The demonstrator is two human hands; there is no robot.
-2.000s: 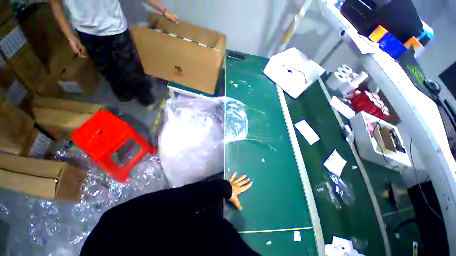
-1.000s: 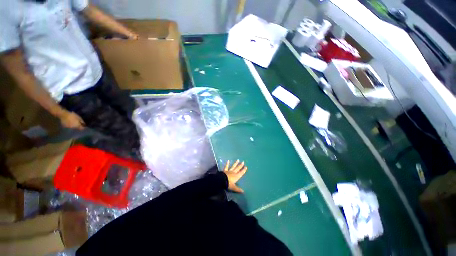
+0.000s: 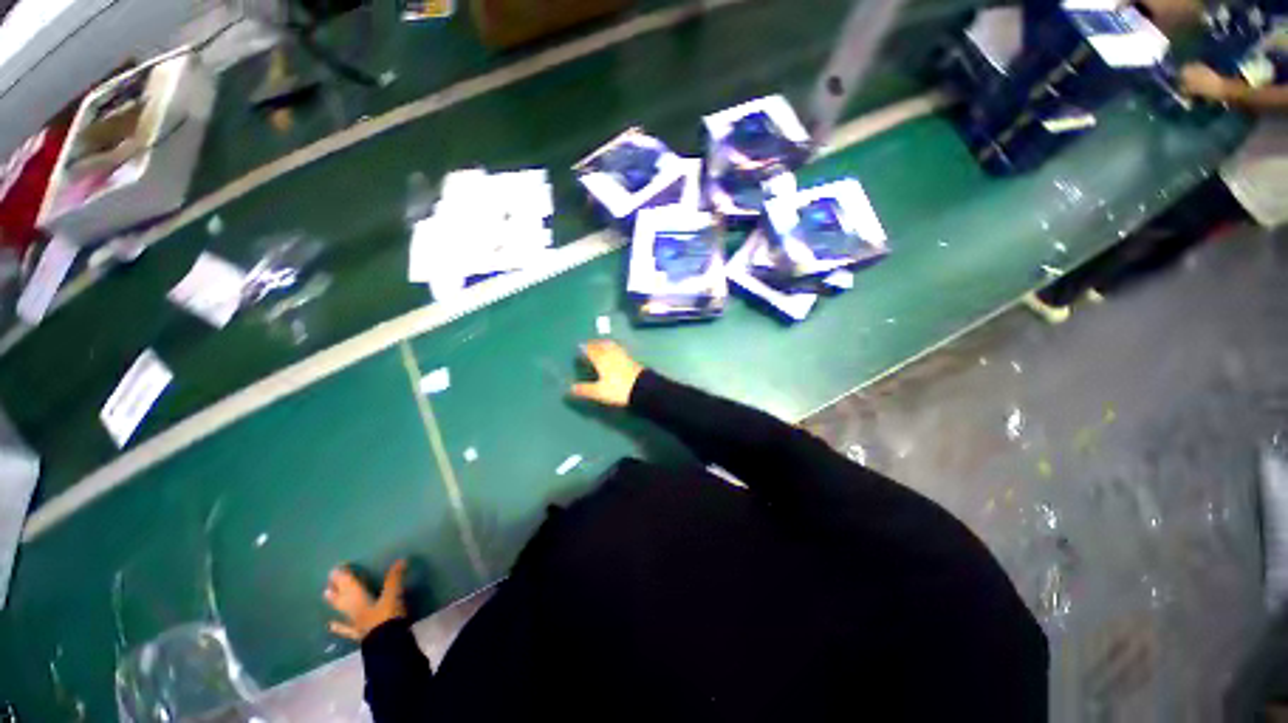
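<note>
My left hand (image 3: 365, 602) lies on the green bench (image 3: 318, 452) at its near edge, fingers spread, holding nothing. My right hand (image 3: 607, 373) is over the bench surface further right, fingers apart, with nothing seen in it. Beyond my right hand is a loose pile of dark blue and white unit cartons (image 3: 680, 261), several of them, some stacked. Small white scraps (image 3: 435, 381) lie on the bench between the hands. The picture is somewhat blurred.
White paper pieces (image 3: 485, 229) lie in a pile beyond the pale rail (image 3: 283, 386). Small clear bags (image 3: 278, 276), white cards (image 3: 137, 397) and a white bin (image 3: 134, 148) are at left. A clear plastic bag (image 3: 181, 675) is at lower left. At upper right are dark blue boxes (image 3: 1010, 99) and a person's hand (image 3: 1205, 82).
The view has swung right: the red stool and large brown carton have left the picture, and the unit cartons and floor at right have come in. My right hand now shows.
</note>
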